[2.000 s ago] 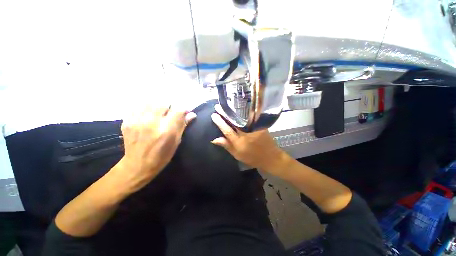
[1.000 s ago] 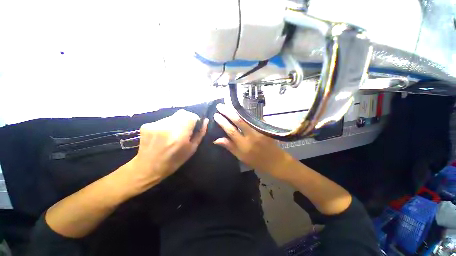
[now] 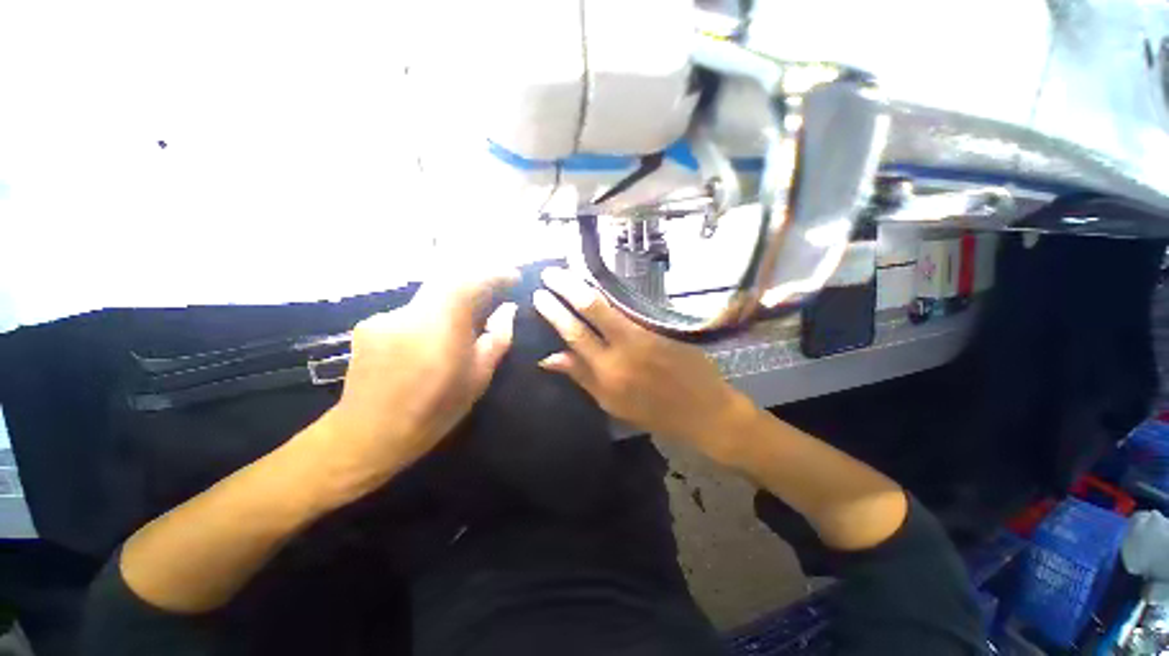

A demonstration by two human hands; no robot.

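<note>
The black garment panel (image 3: pixel 551 410) lies over the table edge and hangs onto the lap. Narrow black straps (image 3: pixel 231 372) with a small silver buckle (image 3: pixel 330 370) lie on it, left of my left hand. My left hand (image 3: pixel 417 365) rests on the cloth, thumb and index finger a little apart, close to the needle area; whether cloth is pinched between them is not clear. My right hand (image 3: pixel 641 372) lies on the cloth just right of it, fingers spread, tips below the presser foot area (image 3: pixel 641 244). The needle point is lost in glare.
The white sewing machine head (image 3: pixel 615 103) with a shiny curved guard (image 3: pixel 814 192) overhangs my right hand. A black phone (image 3: pixel 840 308) lies on the table's right part. Blue crates (image 3: pixel 1064 551) stand at lower right.
My left hand moved right with the strap and buckle, then its thumb and fingertips parted slightly. The right hand stayed nearly in place. The machine shifts in view as the camera moves.
</note>
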